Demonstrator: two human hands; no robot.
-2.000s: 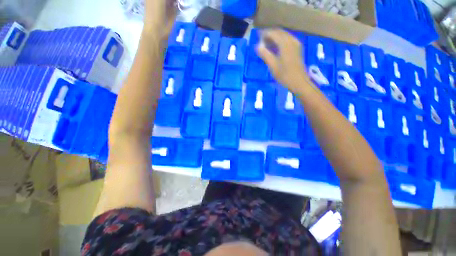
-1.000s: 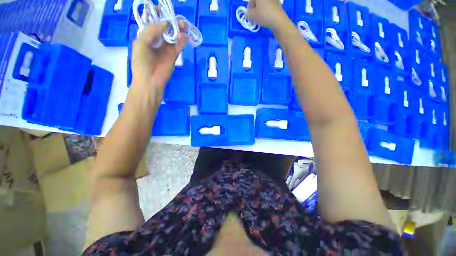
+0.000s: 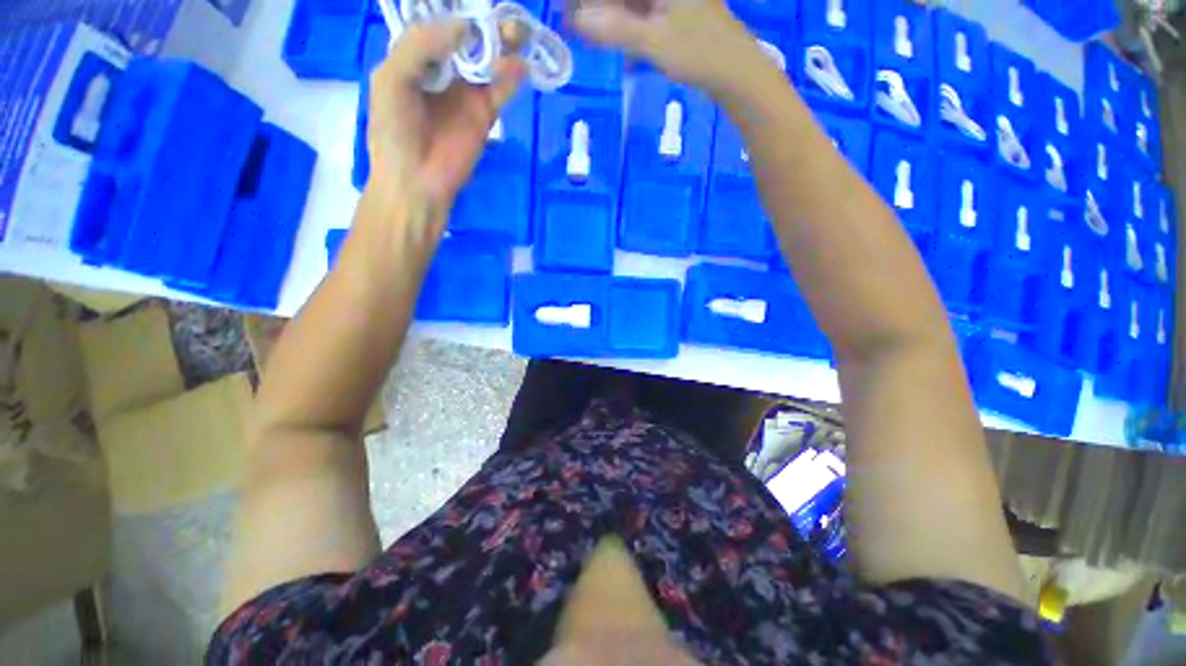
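Note:
My left hand [image 3: 449, 111] holds a bunch of coiled white USB charging cables [image 3: 479, 42] near the top edge, above the trays. My right hand [image 3: 663, 33] is at the top edge, right of the bunch, its fingers blurred; whether it holds anything cannot be told. Blue blister trays [image 3: 575, 232] lie in rows, each visible one in front holding a white car charger [image 3: 578, 154] in its narrow recess and showing an unfilled wider recess. Trays in the back row at the right also hold a coiled cable [image 3: 896, 99].
Spare blue trays [image 3: 169, 176] stand stacked at the table's left, beside blue-and-white finished packs [image 3: 46, 156]. Brown cardboard [image 3: 182, 442] is on the floor at the left. A box carton [image 3: 800, 468] with packaging is below the table's front edge. A clear bottle [image 3: 1155, 427] is at the right end.
My left hand came back from the far left side with the cable bunch. My right hand, last over a coiled cable in a back-row tray, is now slightly left, nearer the bunch. The view tilted down.

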